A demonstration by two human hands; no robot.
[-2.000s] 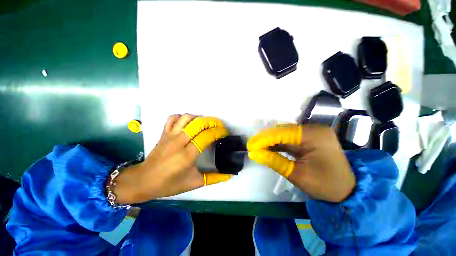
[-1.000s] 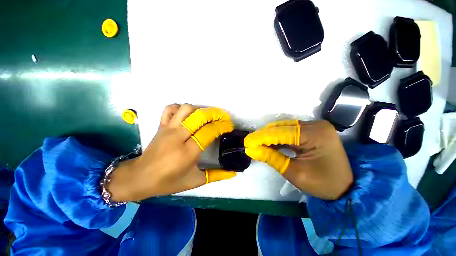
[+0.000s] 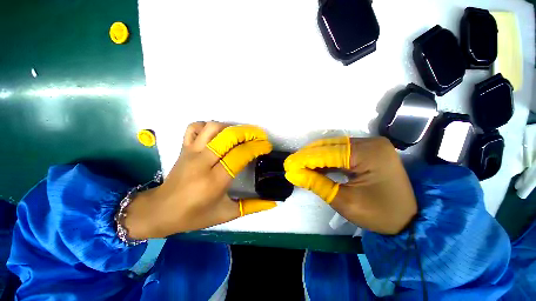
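A black smartwatch body (image 3: 272,178) lies at the near middle of the white foam sheet (image 3: 235,70), its screen up. My left hand (image 3: 205,176), with yellow finger cots, holds it between the fingers above and the thumb below. My right hand (image 3: 364,179) has its cotted thumb and fingertips pinched together at the watch's right edge. Whether a film is between those fingertips cannot be told. The fingertips hide part of the watch's right side.
Several other black watch bodies (image 3: 439,60) lie on the sheet's right side, and one (image 3: 349,29) at the top. A pale yellow pad (image 3: 508,50) is at upper right. Two yellow finger cots (image 3: 119,33) lie on the green mat (image 3: 64,129). A white wipe (image 3: 529,164) is at the right edge.
The view has shifted and come closer, so the other watches appear higher and farther right. Both hands keep nearly the same pose at the watch.
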